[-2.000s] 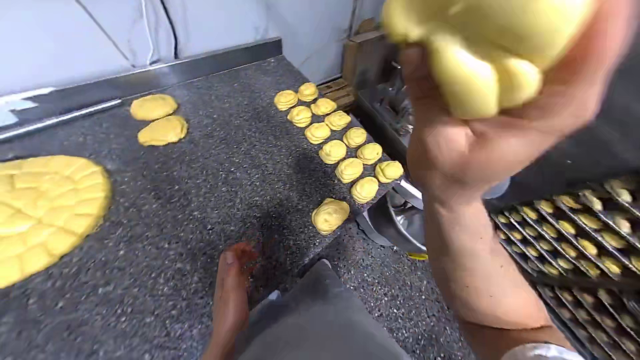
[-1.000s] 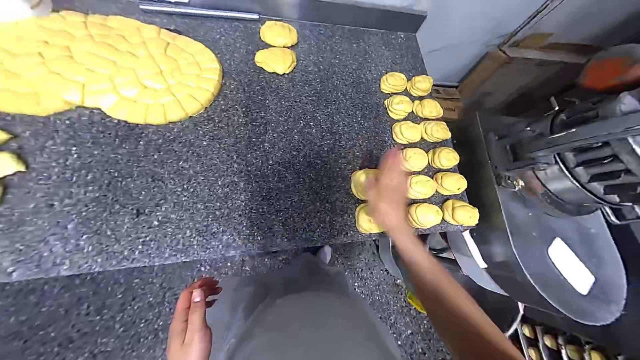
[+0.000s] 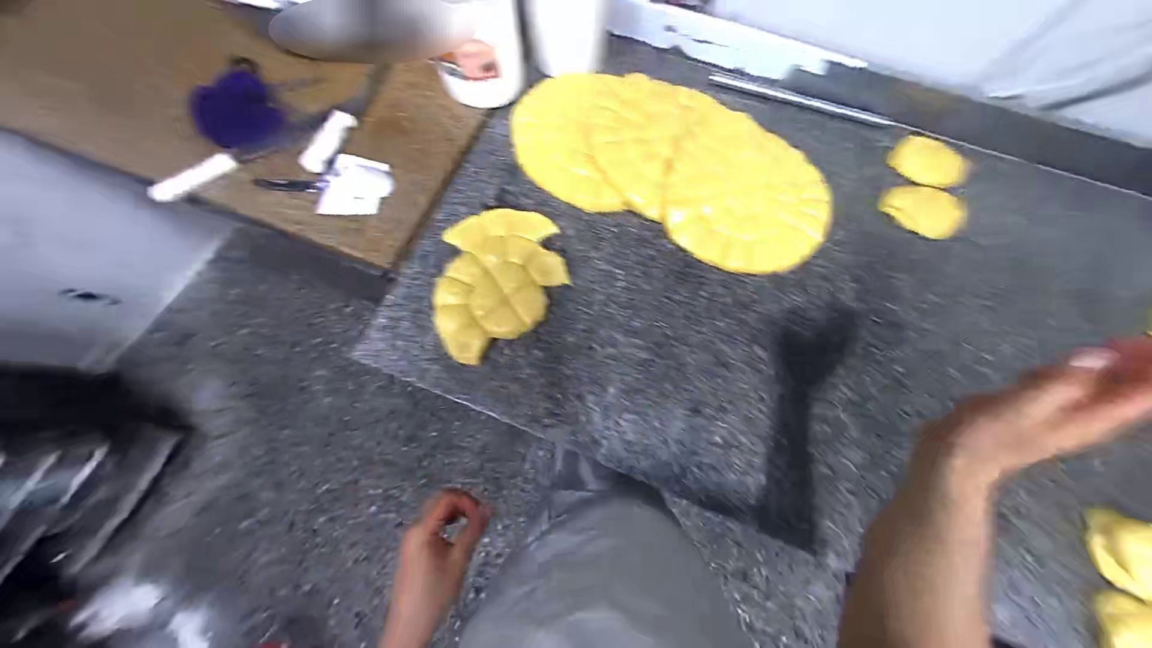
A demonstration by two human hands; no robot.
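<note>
My left hand (image 3: 443,549) hangs in front of the counter with its fingers curled, holding nothing. Over the right part of the speckled counter my right hand (image 3: 1048,418) is raised, blurred, and partly cut off by the frame edge; whether it holds anything does not show. Overlapping scored rounds of yellow dough (image 3: 747,193) lie at the back of the counter. A smaller pile of cut dough pieces (image 3: 499,288) lies nearer the left edge. Two dough pieces (image 3: 927,211) lie near the back right. Folded dough pieces (image 3: 1125,549) show at the lower right edge.
On the left, a brown wooden surface (image 3: 396,216) bears a scraper (image 3: 354,186), another white-handled tool (image 3: 193,176) and a purple object (image 3: 236,110). White containers (image 3: 567,36) stand behind the dough. A metal rod (image 3: 801,99) lies along the back. Dark racking (image 3: 81,486) is at lower left.
The view has swung left. My right hand held a stack of dough aloft two seconds ago, then was over the dough rows; now it is raised away from them. My left hand's fingers have curled.
</note>
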